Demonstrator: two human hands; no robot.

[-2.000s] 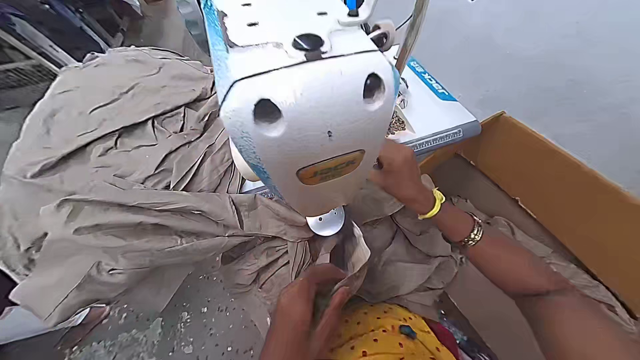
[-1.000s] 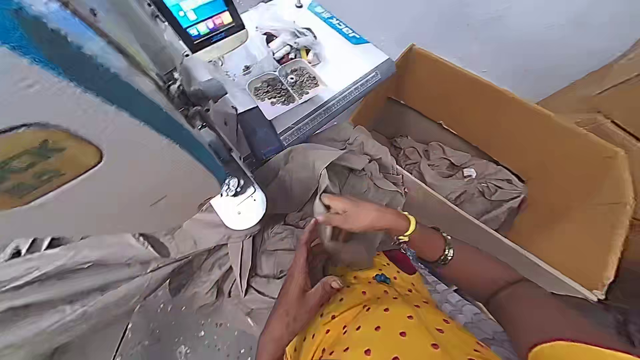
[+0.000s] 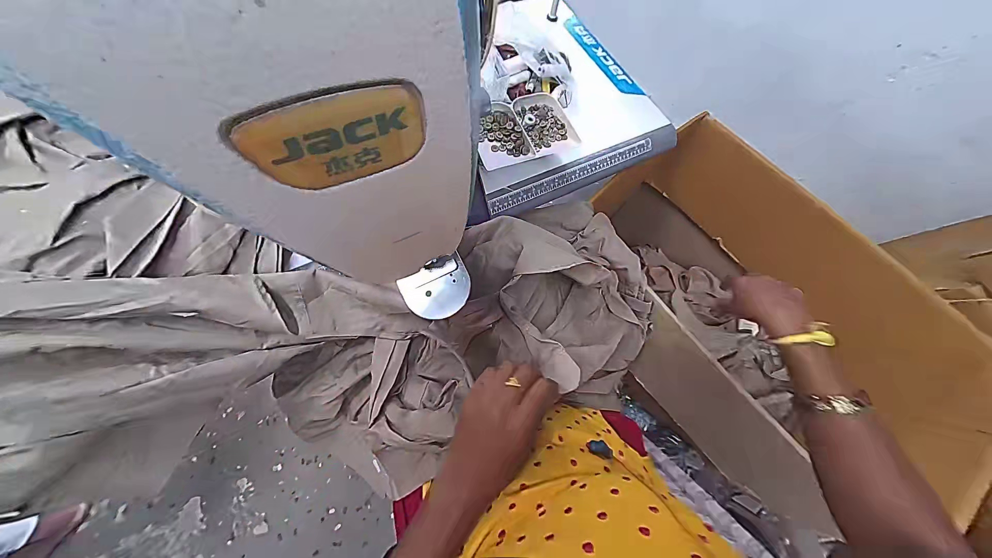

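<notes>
A Jack sewing machine head (image 3: 349,201) fills the upper left, with a rounded metal guard (image 3: 435,293) at its lower tip. Beige fabric (image 3: 573,302) lies bunched under and beside it and stretches off to the left. My left hand (image 3: 508,403), a ring on one finger, rests on the fabric near my lap, its fingers closed on the cloth's edge. My right hand (image 3: 767,304), with a yellow bangle at the wrist, is inside the cardboard box at the right, touching beige cloth (image 3: 697,298). Its fingers are blurred, so its grip cannot be told.
Behind the fabric stands the machine table (image 3: 597,132) with a ruler strip along its edge. A divided white tray (image 3: 554,136) of buttons and a plastic bag with small items sit on it. The open cardboard box (image 3: 821,225) has high walls. A foot (image 3: 54,523) shows at lower left.
My right hand has moved from the fabric by my lap to the right, into the cardboard box. My left hand remains at the fabric near my lap. The view has shifted.
</notes>
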